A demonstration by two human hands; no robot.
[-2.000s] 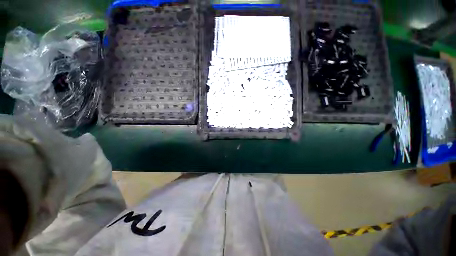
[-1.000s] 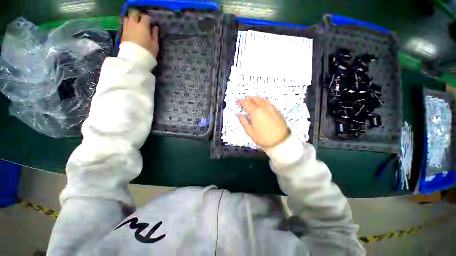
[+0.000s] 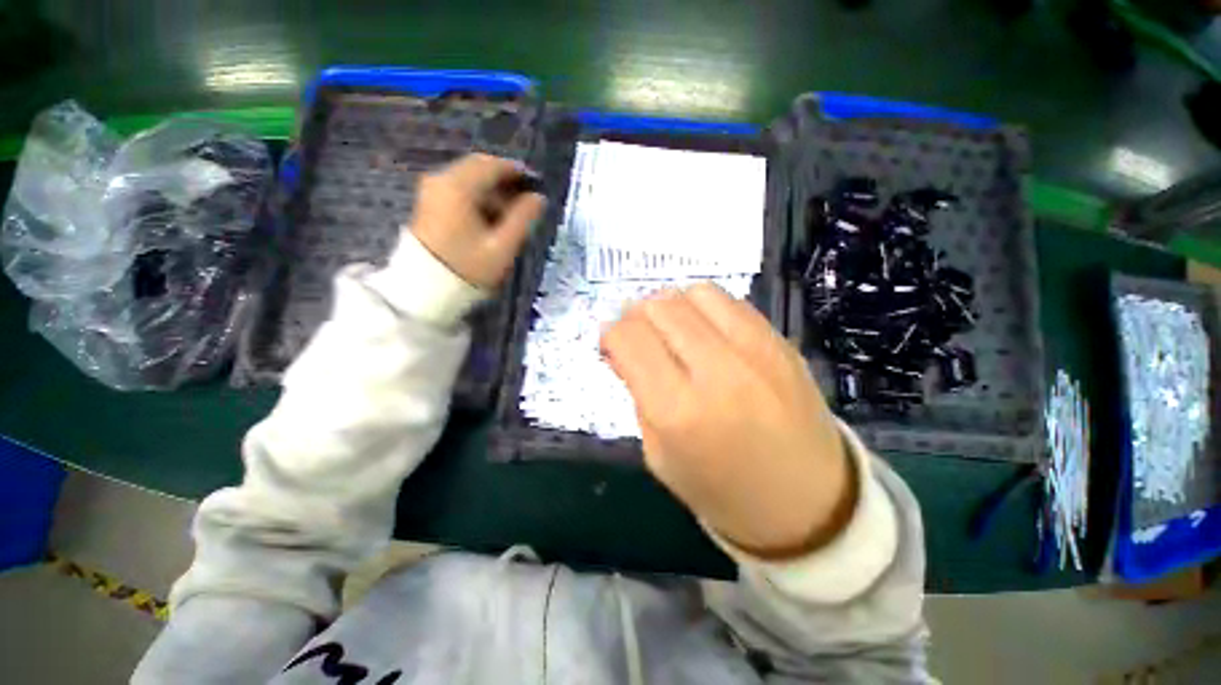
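Note:
My left hand [image 3: 471,221] is over the right side of the left tray [image 3: 335,268]. It holds a small black housing [image 3: 528,179] at its fingertips, partly blurred. My right hand [image 3: 737,402] is above the middle tray [image 3: 509,422], fingers bent together; whether a white strip is between them cannot be told. The loose white strips [image 3: 569,368] fill the lower part of the middle tray, partly hidden by my right hand. Aligned white strips [image 3: 683,201] lie in its upper part. Black housings [image 3: 890,301] are piled in the right tray [image 3: 998,335].
A clear plastic bag [image 3: 147,254] with dark contents lies left of the trays. Long white sticks [image 3: 1067,468] and a dark blue-handled tool [image 3: 998,502] lie right of the trays. A blue-edged bin of white pieces [image 3: 1165,402] stands at the far right.
My left hand has moved from the left tray's upper left corner toward the middle tray, now with a black housing. My right hand has lifted from the loose strips and appears larger. The view has shifted.

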